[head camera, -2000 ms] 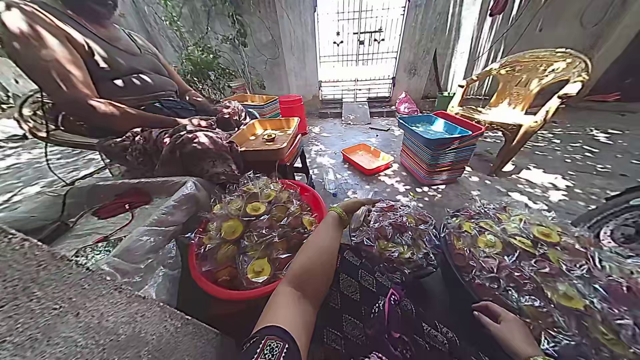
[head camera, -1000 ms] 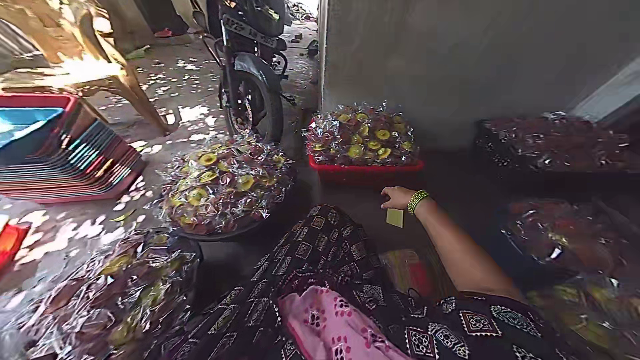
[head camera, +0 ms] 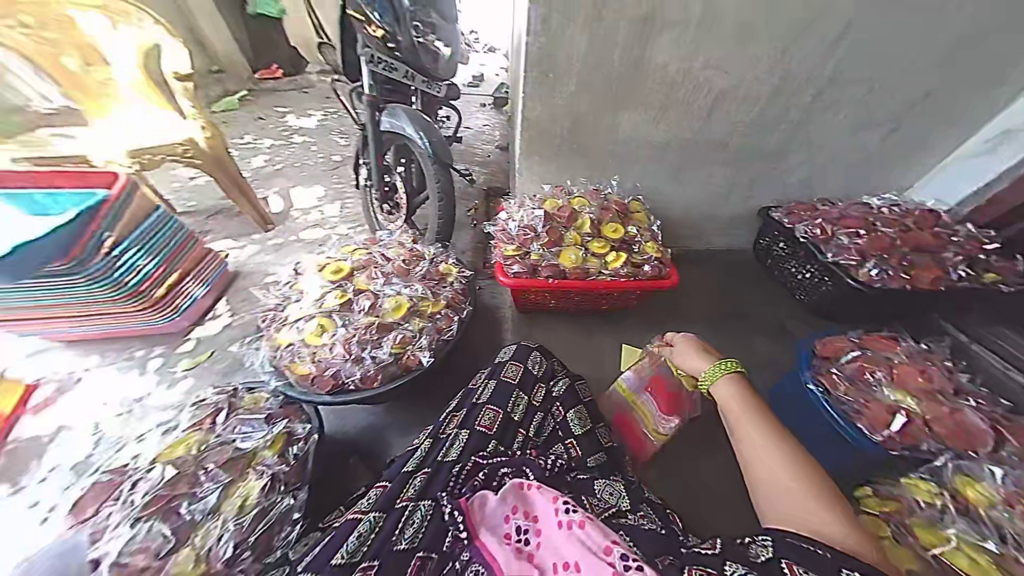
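My right hand, with a green beaded bangle at the wrist, grips the top edge of a clear plastic packet printed in red and yellow. The packet hangs tilted beside my patterned skirt. A small yellow paper piece shows at its top left. Just beyond the hand is a red plastic basket heaped with clear-wrapped brown and yellow items. Left of my knees, a dark round tub holds more such wrapped items. My left hand is outside the view.
Wrapped items fill another container at lower left. On the right are a black basket, a blue tub and more packets. Stacked trays, a plastic chair, a motorcycle and a wall stand around.
The view has swung far to the right since the oldest frame. One second ago the packet lay low by my skirt; now my right hand holds it up.
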